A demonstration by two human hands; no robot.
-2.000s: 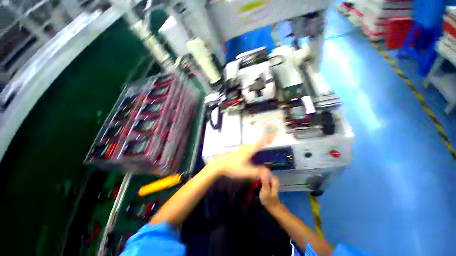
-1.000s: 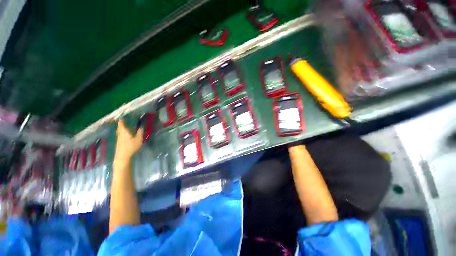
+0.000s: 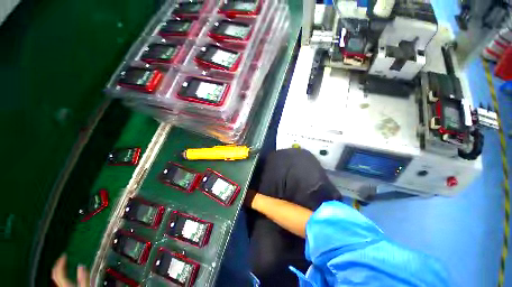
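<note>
Several part-built handsets with red rims (image 3: pixel 189 228) lie in two rows in a clear blister tray (image 3: pixel 159 240) on the green bench. Two more handsets (image 3: pixel 219 186) lie side by side just beyond the tray. My left hand (image 3: pixel 70 274) is at the bottom left over the conveyor side, cut off by the picture's edge; its visible fingers are apart with nothing seen between them. My right forearm reaches to the bench's near edge beside the two handsets, and the hand itself is hidden there.
A yellow screwdriver (image 3: pixel 217 152) lies across the bench. Beyond it stand stacked blister trays (image 3: pixel 241 120) of handsets. Two handsets (image 3: pixel 123 156) lie on the conveyor past the pale rail (image 3: pixel 135 182). The white machine (image 3: pixel 331 115) stands right, a red-rimmed handset in each fixture (image 3: pixel 449 120).
The view has swung right, bringing the machine and tray stack back in. My left hand has gone from above the tray's handsets to the bottom left edge. My right hand remains hidden at the bench edge.
</note>
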